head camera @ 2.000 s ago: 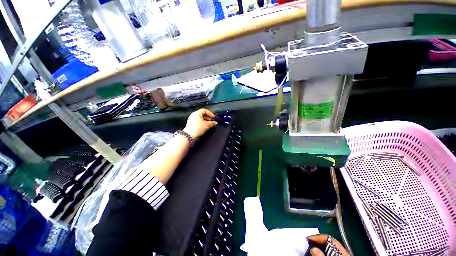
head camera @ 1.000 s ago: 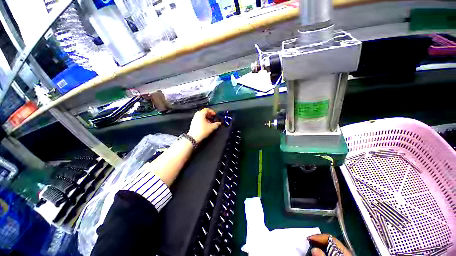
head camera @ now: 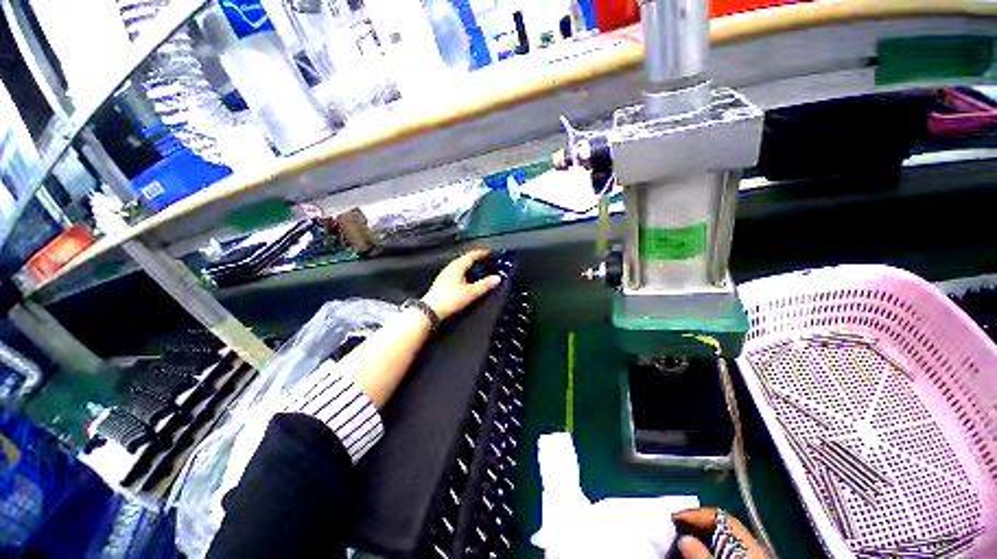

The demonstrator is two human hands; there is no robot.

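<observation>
My left hand (head camera: 465, 286) reaches to the far end of the long black tray (head camera: 421, 420), with thumb and fingers around a small black part (head camera: 481, 269) there. Rows of silver pin ends (head camera: 497, 409) stick up along the tray's right side. My right hand (head camera: 716, 533) is cut off by the bottom edge, beside a crumpled white cloth (head camera: 612, 526); thin, striped silver pins (head camera: 726, 537) show in it, partly hidden by the fingers.
The pneumatic press (head camera: 678, 218) stands right of the tray over its dark fixture (head camera: 678, 409). A pink basket (head camera: 875, 286) with loose pins is at the right. A clear plastic bag (head camera: 257, 420) and rows of black parts (head camera: 175, 393) lie left. A raised shelf (head camera: 437, 109) crosses behind.
The view has shifted slightly. My left hand stays at the tray's far end, its fingers now lying further over the small black part. My right hand has barely moved.
</observation>
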